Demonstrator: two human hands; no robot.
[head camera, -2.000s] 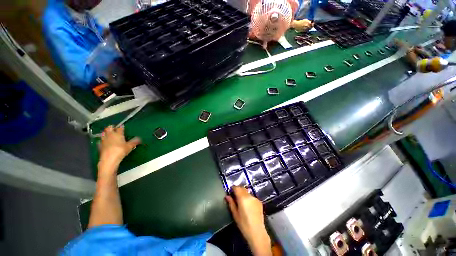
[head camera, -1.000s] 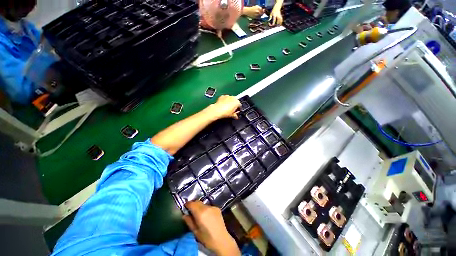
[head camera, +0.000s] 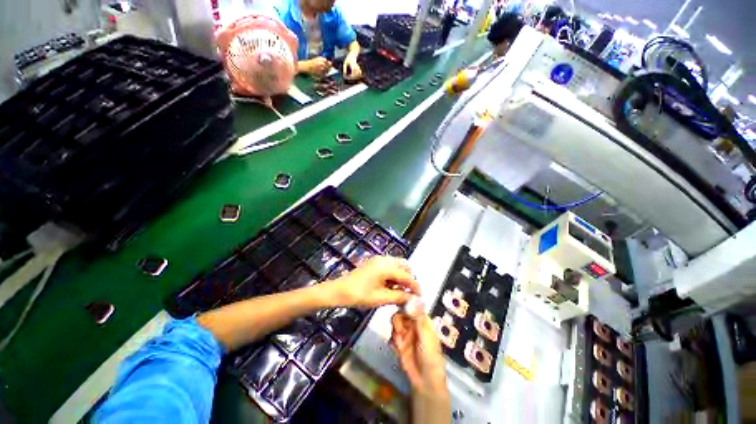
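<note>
My left hand (head camera: 377, 282) is above the right side of the glossy black blister tray (head camera: 286, 364), its fingers curled. My right hand (head camera: 420, 348) is beside the tray, its fingertips meeting those of my left hand. A small pale piece (head camera: 412, 307) shows at my right fingertips; what it is, and whether my left fingers also grip it, is unclear. A few dark square parts (head camera: 380, 240) sit in pockets at the tray's far right; the other visible pockets hold none. The black fixture (head camera: 472, 294) right of my hands holds several copper-coloured ring parts (head camera: 487, 325).
The green conveyor belt (head camera: 195, 240) carries spaced square parts (head camera: 230, 213). A tall black tray stack (head camera: 108, 132) and pink fan (head camera: 264, 58) stand beyond. A second loaded fixture (head camera: 603, 373), a white controller box (head camera: 572, 248) and the machine's gantry (head camera: 613, 149) are at right. A person sits across the belt.
The view has swung right. My left hand has moved from the tray's far edge to meet my right hand. My right hand has left the tray's near corner. Belt parts have shifted.
</note>
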